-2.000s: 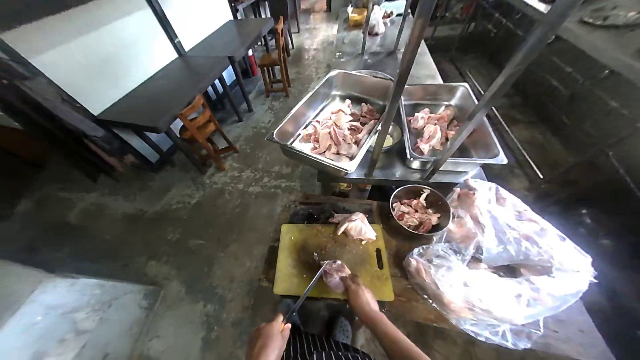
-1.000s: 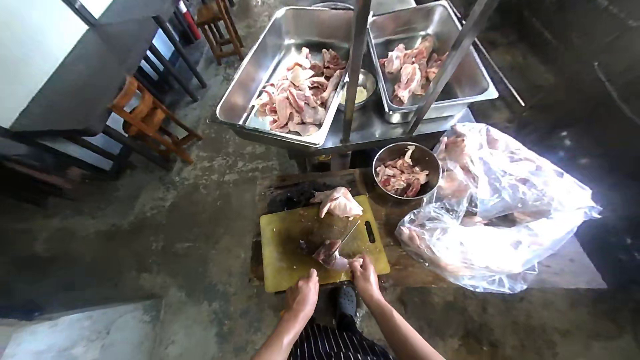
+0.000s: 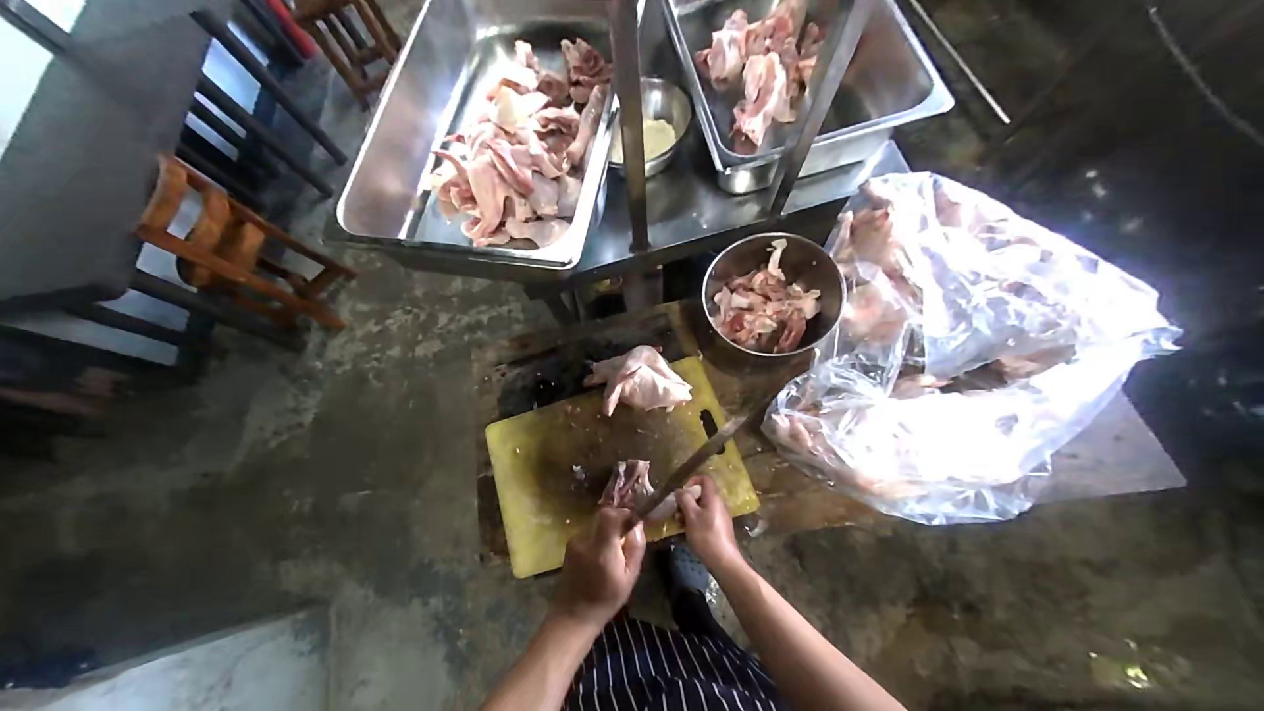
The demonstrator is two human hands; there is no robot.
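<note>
My left hand (image 3: 602, 563) grips the handle of a knife (image 3: 697, 460), whose blade points up and right over a yellow cutting board (image 3: 533, 513). Under and beside the blade lies a piece of raw chicken (image 3: 629, 482) near the board's front edge. The fingers of my right hand (image 3: 706, 518) pinch the right end of this piece. A larger piece of raw chicken (image 3: 642, 379) rests at the board's back edge. To the right of it, a steel bowl (image 3: 837, 296) holds cut raw chicken scraps. My left fist hides the knife's handle.
A clear plastic bag (image 3: 987, 415) of raw chicken lies at the right on the wooden table (image 3: 790, 494). Behind, two deep steel trays (image 3: 395, 158) (image 3: 923, 94) of chicken pieces flank a small bowl (image 3: 664, 99). Metal posts (image 3: 632, 128) rise before them. A wooden chair (image 3: 237, 242) stands left.
The knife now points up and right, where it pointed up and left two seconds ago. My hands stay near the board's front edge. The view has shifted closer.
</note>
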